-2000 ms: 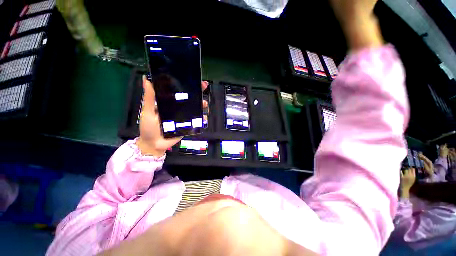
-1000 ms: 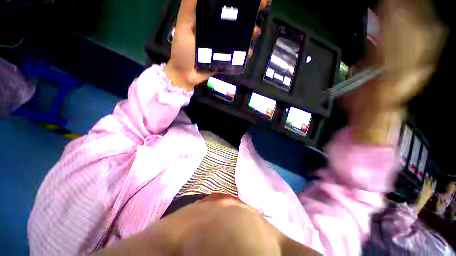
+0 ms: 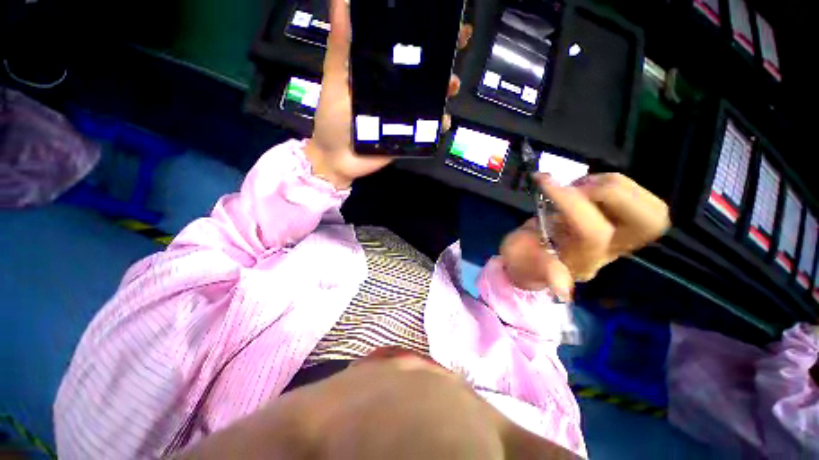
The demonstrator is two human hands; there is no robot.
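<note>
My left hand [image 3: 338,135] holds up a smartphone [image 3: 400,85] with a dark screen and small white buttons; the picture's top edge cuts it off. My right hand [image 3: 579,229] is over the tray's near edge at the right, fingers curled round a thin stick [image 3: 541,216], perhaps a stylus. Under the hands lies a black phone tray [image 3: 597,90]. Another smartphone [image 3: 521,61] with a dark screen lies in a tray slot. A pass/fail screen [image 3: 479,153] shows in the near row. My right hand partly hides another white screen [image 3: 564,168].
A black tray [image 3: 705,171] of phones with test list screens stands at the right. More list screens [image 3: 742,25] show at the top right. Pink sleeves [image 3: 741,377] of another person are at the lower right. Blue stools and yellow-black floor tape show below the bench.
My right hand has come down and inward from the upper right, with the thin stick, to the tray's near edge. The view has tilted. My left hand still holds the phone.
</note>
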